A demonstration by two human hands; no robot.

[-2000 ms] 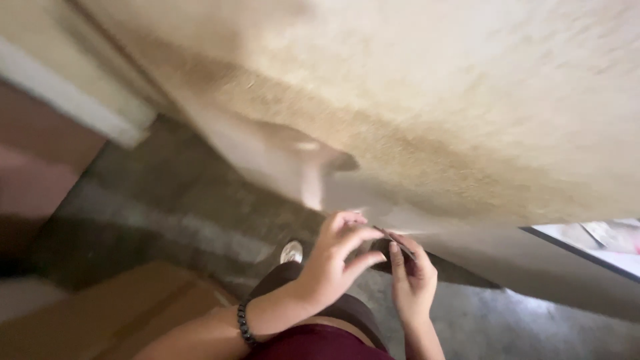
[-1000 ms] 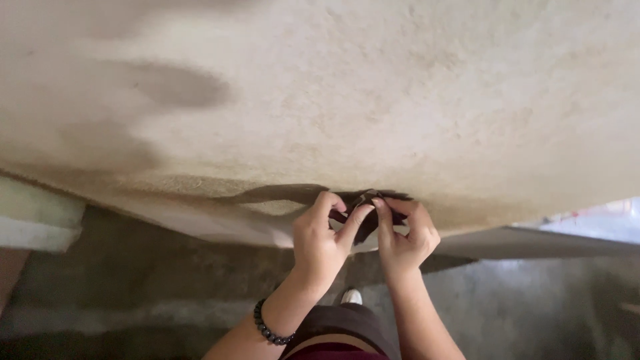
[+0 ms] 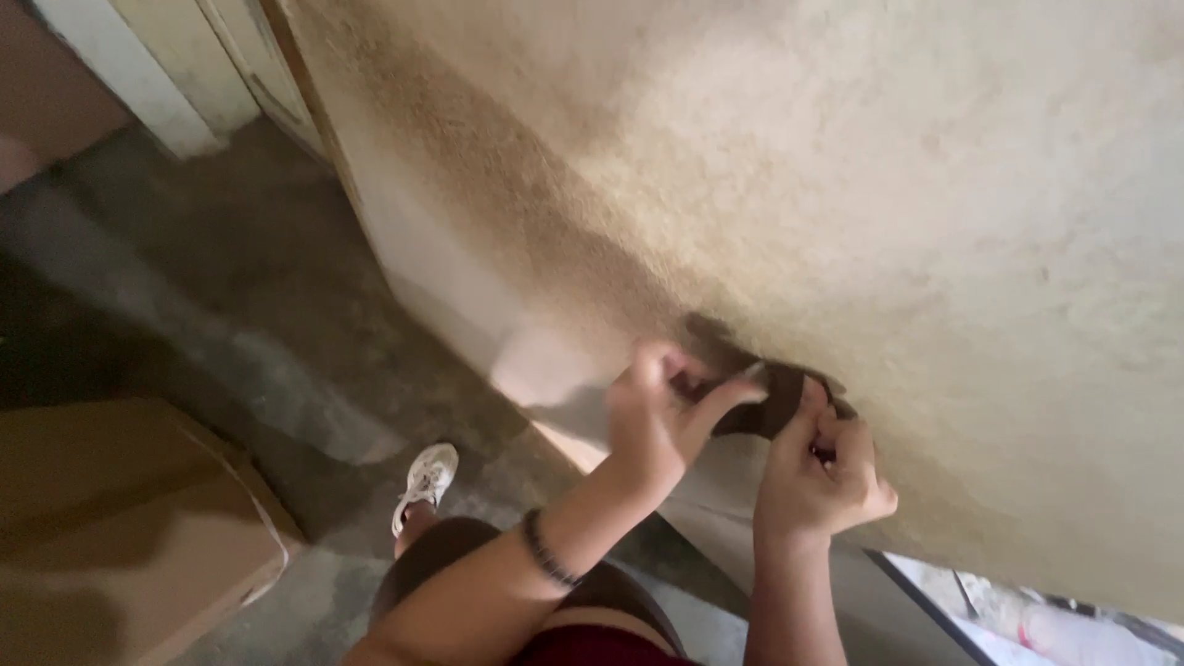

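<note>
A small dark brown piece of thin, flexible material (image 3: pixel 772 402) is at the wall, right of centre. My right hand (image 3: pixel 823 462) grips its right side with bent fingers. My left hand (image 3: pixel 666 407), blurred, is at its left side with thumb and fingers apart; whether it touches the piece is unclear. A dark beaded bracelet (image 3: pixel 546 553) circles my left wrist. Both hands are close against the stained, cream-coloured wall (image 3: pixel 879 203), and dark shadows fall on it beside them.
A cardboard box (image 3: pixel 120 527) stands on the concrete floor (image 3: pixel 259 277) at the lower left. My white shoe (image 3: pixel 430 476) is on the floor near the wall's base. A pale post (image 3: pixel 148 74) rises at the upper left. A dark-edged opening with a plastic-like item (image 3: pixel 1082 634) lies lower right.
A second ago both hands pinched the dark piece side by side; now the left hand's fingers are spread while the right keeps its grip. The view has swung, showing the box again.
</note>
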